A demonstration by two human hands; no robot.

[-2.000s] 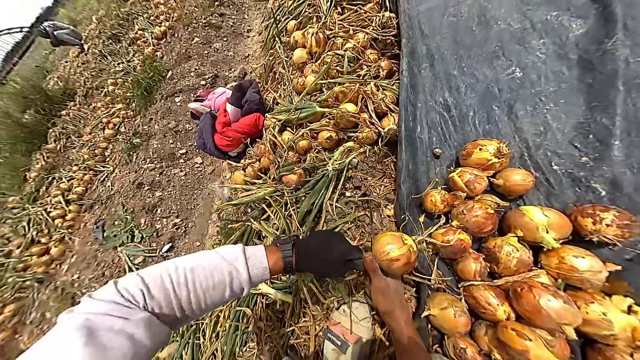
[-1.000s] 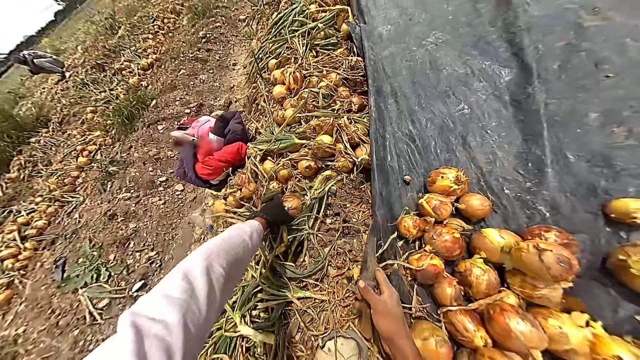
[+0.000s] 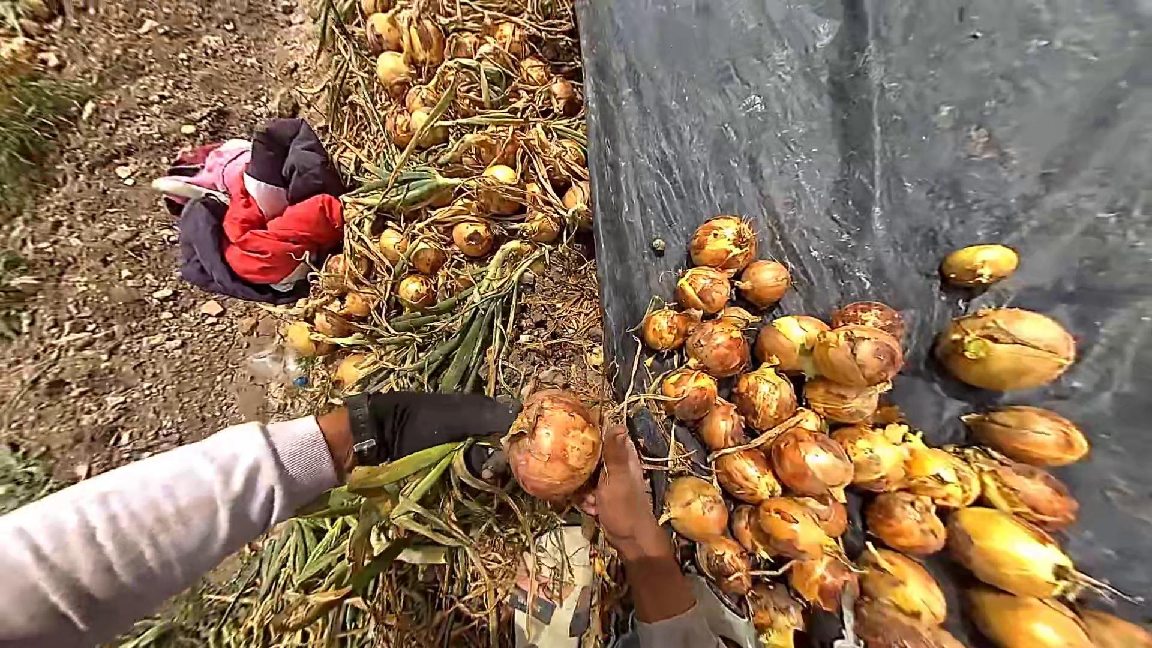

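My left hand (image 3: 436, 427), in a black glove with a watch at the wrist, grips a large yellow onion (image 3: 555, 445) near its neck, and long green-yellow leaves (image 3: 405, 486) trail below the glove. My bare right hand (image 3: 623, 495) is at the onion's right side, its fingers partly hidden behind the bulb; whether it holds a tool cannot be seen. Just right of it, many trimmed onions (image 3: 810, 459) lie heaped on a black plastic sheet (image 3: 765, 126).
A row of onions with dried tops (image 3: 472, 238) runs up the middle. Left of it, a bundle of red, pink and navy clothing (image 3: 270, 225) lies on stony soil (image 3: 99, 333). A pale shoe (image 3: 553, 585) shows at the bottom.
One second ago my left hand was reaching to an onion in the row; now it has come back beside my right hand with an onion. The onion held two seconds ago is no longer between the hands.
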